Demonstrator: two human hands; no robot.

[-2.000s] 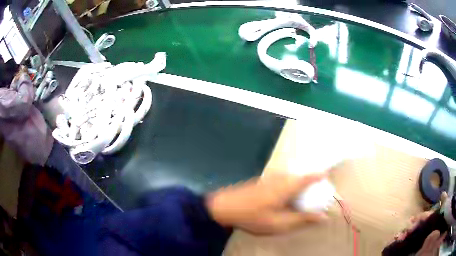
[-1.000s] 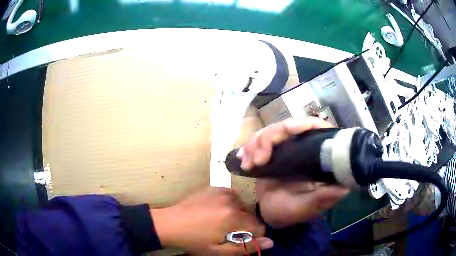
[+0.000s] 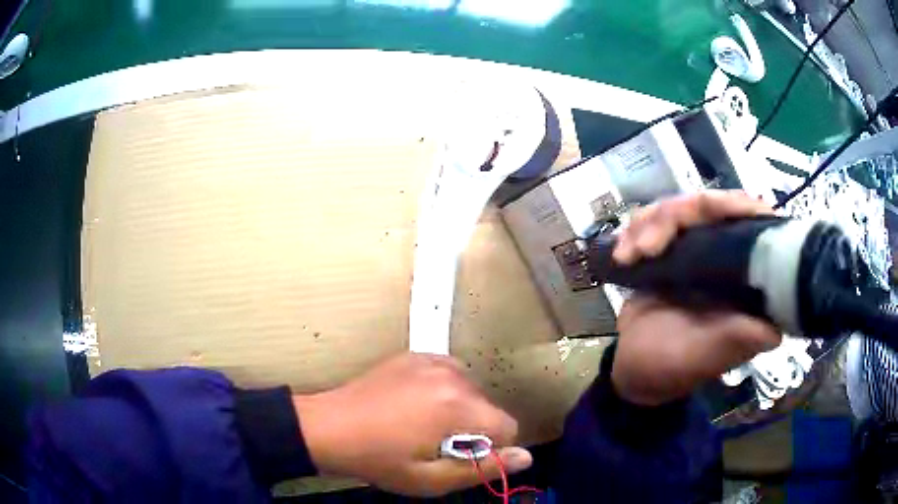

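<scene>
A white curved housing lies on the cardboard mat. Its wide round end is at the top, over a dark grey ring. My left hand grips the narrow lower end; a white oval end piece with thin red wires shows at my fingers. My right hand holds the black electric screwdriver with a pale band. Its nose is over the grey-white screw feeder on the right. The bit tip is too blurred to tell whether it touches the feeder.
The green conveyor with its pale edge rail curves behind the mat and carries white units. A heap of white parts lies at the far right. Dark specks dot the mat. The tool's black cord runs off right.
My right hand has moved the screwdriver right, from above the housing to the screw feeder. My left hand keeps its grip on the narrow end.
</scene>
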